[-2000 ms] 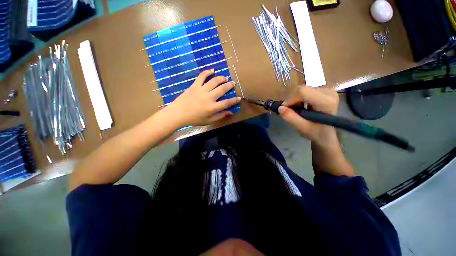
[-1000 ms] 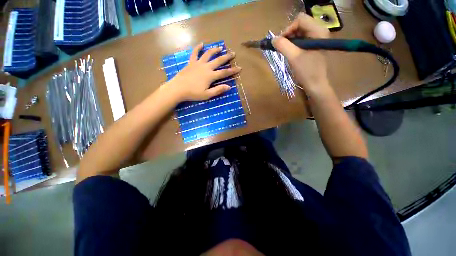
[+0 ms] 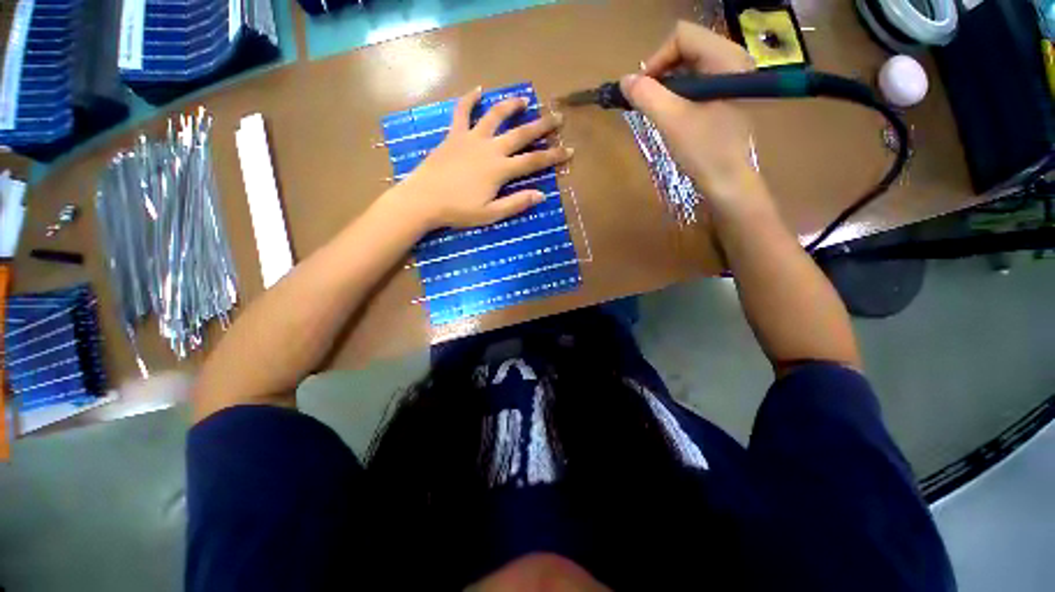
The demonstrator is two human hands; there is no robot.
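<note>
Blue solar cells [image 3: 498, 260] with pale lines lie as one group on the brown bench, with thin ribbon along their right edge. My left hand [image 3: 480, 174] lies flat on their upper part, fingers spread, covering some of them. My right hand [image 3: 694, 110] holds the black and teal soldering iron [image 3: 740, 86] like a pen. Its tip is at the upper right edge of the cells, near my left fingertips; contact cannot be told. A loose pile of short tabbing ribbon [image 3: 665, 168] lies partly behind my right hand.
A long ribbon bundle [image 3: 174, 237] and a white strip [image 3: 264, 202] lie left. Tabbed cell stacks [image 3: 185, 41] stand far left, a small cell stack [image 3: 46, 347] near left. The sponge stand [image 3: 769, 41], a pink-white ball [image 3: 902, 81], a white ring and a black pouch [image 3: 1001, 98] are right.
My right hand and the iron have moved from the cells' lower right corner to the upper right edge. My left hand has moved up the cells. The view has shifted.
</note>
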